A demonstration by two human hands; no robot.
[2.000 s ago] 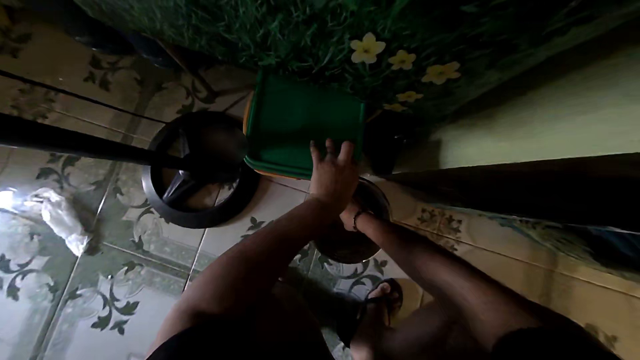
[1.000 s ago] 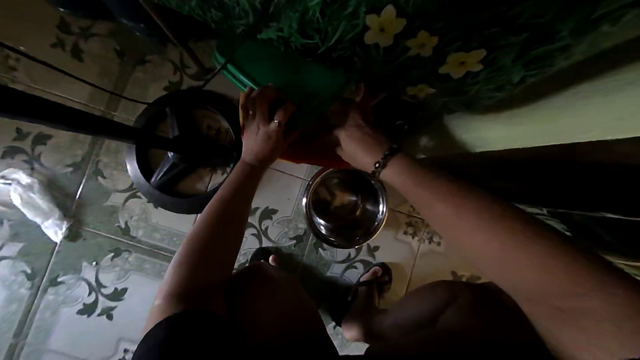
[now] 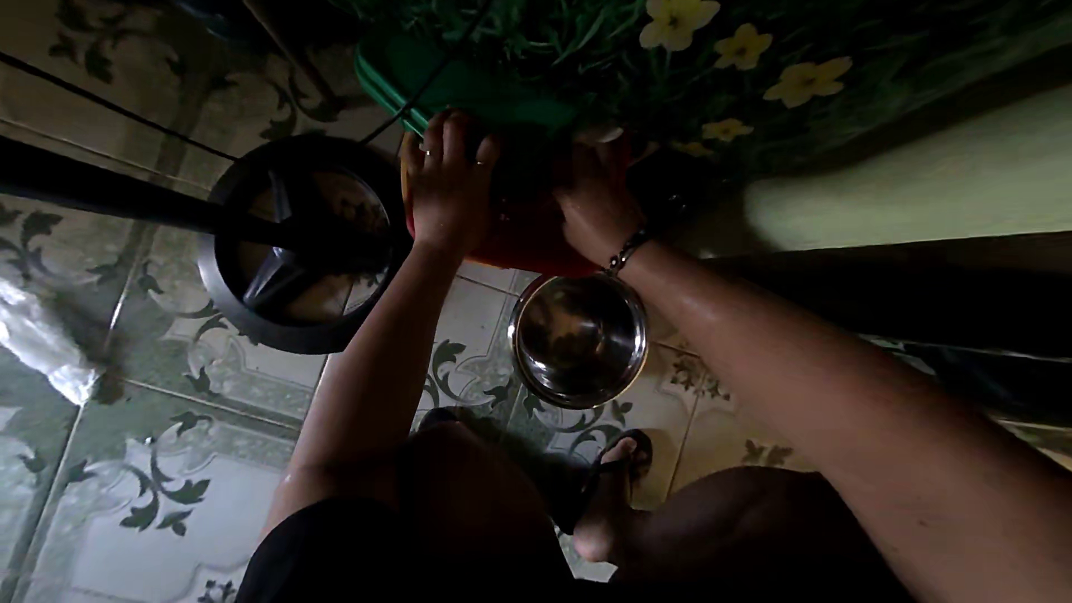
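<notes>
A red plastic container (image 3: pixel 528 239) stands on the floor under the flowered cloth, its green lid (image 3: pixel 469 84) tilted up at the far side. My left hand (image 3: pixel 452 176), with a ring on it, rests on the container's left rim, fingers spread near the lid's edge. At the right side of the container is my right hand (image 3: pixel 596 197), wearing a dark bracelet; its fingers are in shadow, so what they hold cannot be told. Just below the container a shiny metal bowl (image 3: pixel 579 342) sits on the floor tiles. The inside of the container is too dark to see.
The round black base (image 3: pixel 219 293) of a stand, with its pole (image 3: pixel 109 188), is left of the container. A white plastic bag (image 3: pixel 46 347) lies at far left. A cloth printed with yellow flowers (image 3: pixel 741 46) hangs ahead. My sandalled foot (image 3: pixel 624 456) is below the bowl.
My hands were close together, one on the green lid and one at the bowl; now both are at the red container. The lid, flat on top before, is tilted back, and the bowl is uncovered by my arms.
</notes>
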